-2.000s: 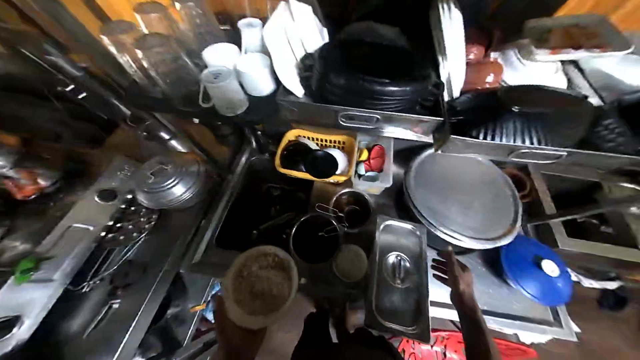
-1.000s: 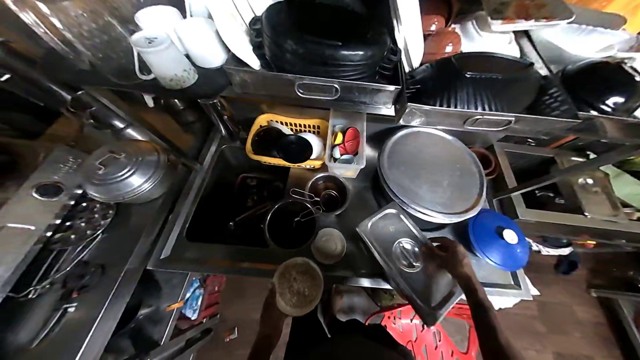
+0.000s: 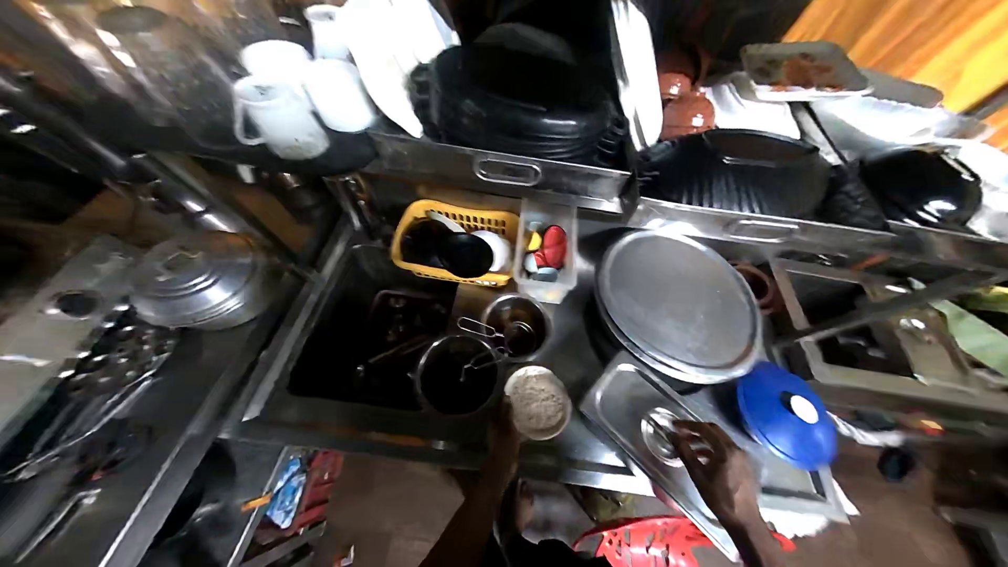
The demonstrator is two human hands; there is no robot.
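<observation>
A round bowl of pale, powdery-looking contents is gripped at its left edge by my left hand, beside two metal pots at the sink's edge. My right hand has its fingers around the handle of a rectangular steel pan lid, which lies slanted by the counter's front edge. Behind it sit a large round metal lid and a blue lid with a white-topped knob. The near pot is dark inside; a strainer with a wire handle rests in the far pot.
At the left is a dark sink. Behind it stand a yellow basket and a clear bin of sponges. A shelf edge with black dishes runs across the back. A red plastic stool is below the counter's front.
The rectangular lid lay straight two seconds ago, with my right hand apart from it; now it is slanted and held. My left hand has brought the bowl up beside the pots, over the counter.
</observation>
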